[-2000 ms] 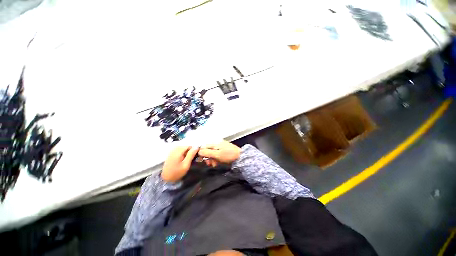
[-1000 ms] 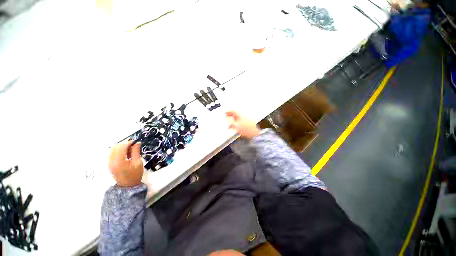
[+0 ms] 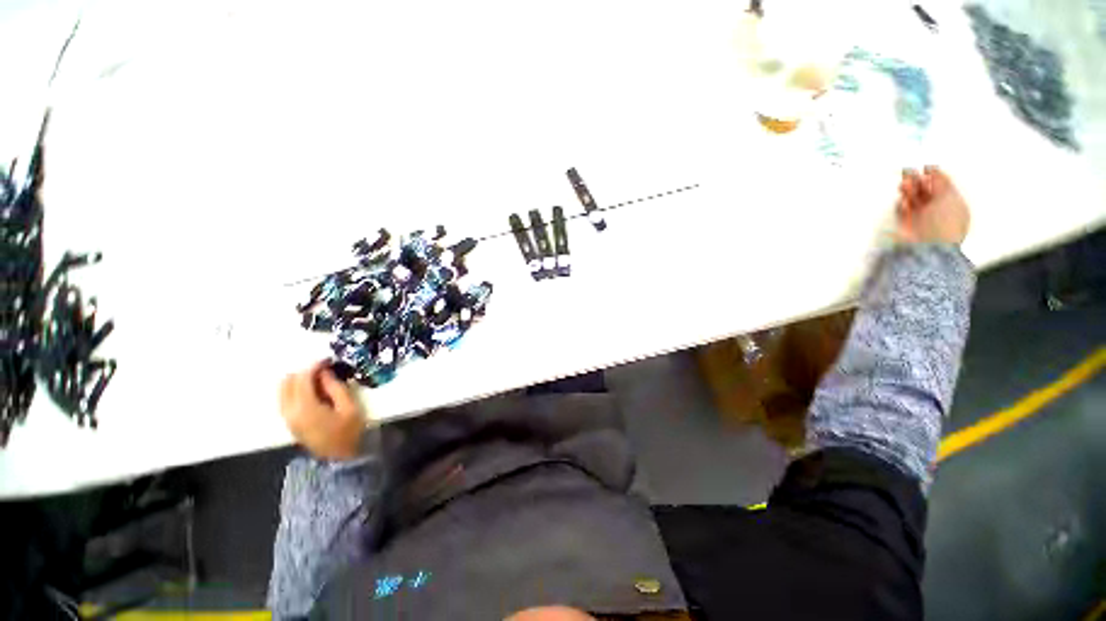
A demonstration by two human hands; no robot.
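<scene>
My left hand (image 3: 323, 410) is at the near left edge of the tangled heap of assembled fobs (image 3: 394, 303), its fingers touching a dark piece there; whether it grips it is unclear. My right hand (image 3: 931, 209) is stretched out to the right, near the bagged fittings (image 3: 891, 91); its fingers are curled and blurred, and I cannot tell if they hold anything. A short row of black strap tabs (image 3: 539, 243) lies right of the heap, with a single tilted strap tab (image 3: 586, 199) beside it.
Loose black straps (image 3: 73, 334) spread at the far left of the white table (image 3: 679, 291). A white and amber roll or container (image 3: 779, 121) is left of the bag. A dark grey hardware pile (image 3: 1025, 75) is at the far right. A cardboard box (image 3: 764, 382) is below the table edge.
My hands were together at my lap, then parted. My left hand went to the heap's near left edge and my right hand moved far right toward the bag. The view has also turned.
</scene>
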